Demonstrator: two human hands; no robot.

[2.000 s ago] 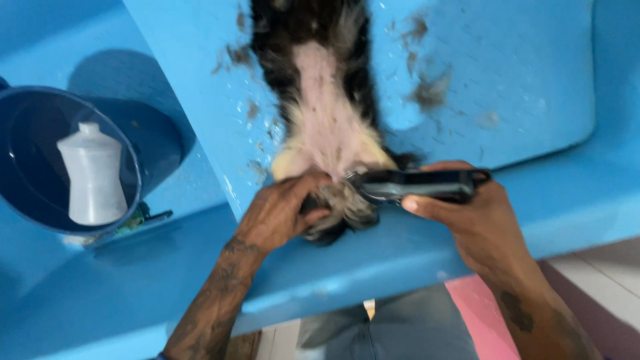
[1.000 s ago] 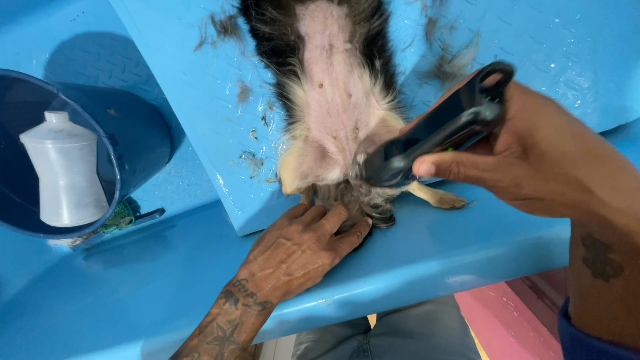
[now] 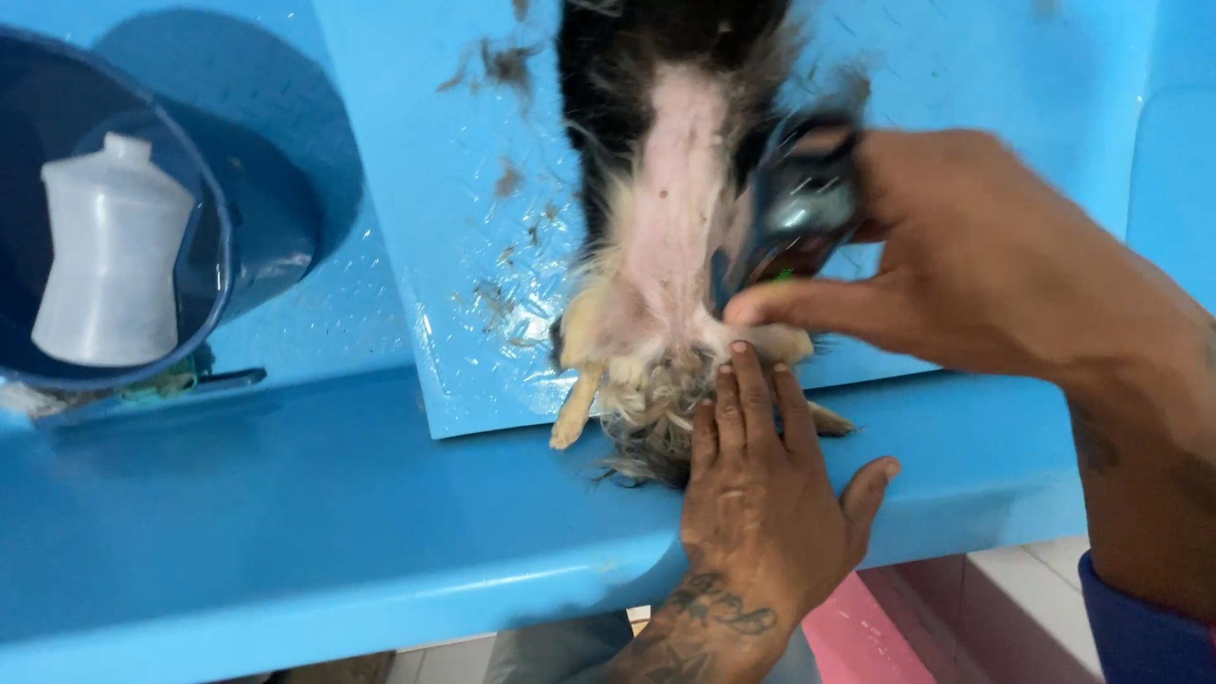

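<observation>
A dark, long-haired animal [image 3: 676, 199], perhaps a dog, lies belly up with its pink belly bare of long hair. Two pale paws and a curly grey tuft of fur [image 3: 655, 404] point toward me. My right hand [image 3: 940, 252] grips a dark electric hair clipper [image 3: 793, 214], blurred, whose lower end is at the skin near the animal's hind leg. My left hand [image 3: 760, 475] lies flat with its fingertips on the fur and skin just below the clipper, thumb spread apart. The animal's head is out of view.
A dark blue bucket [image 3: 271, 223] at the left holds a white plastic bottle [image 3: 114, 256]. A green and dark-handled brush-like item [image 3: 190, 382] lies beside it. Loose hair clumps [image 3: 508, 65] are scattered on the blue panel [image 3: 399, 190]. The raised blue front edge [image 3: 313, 560] runs before me.
My left hand has moved right across the fur, its fingers now flatter and its thumb spread. The clipper in my right hand has turned more upright.
</observation>
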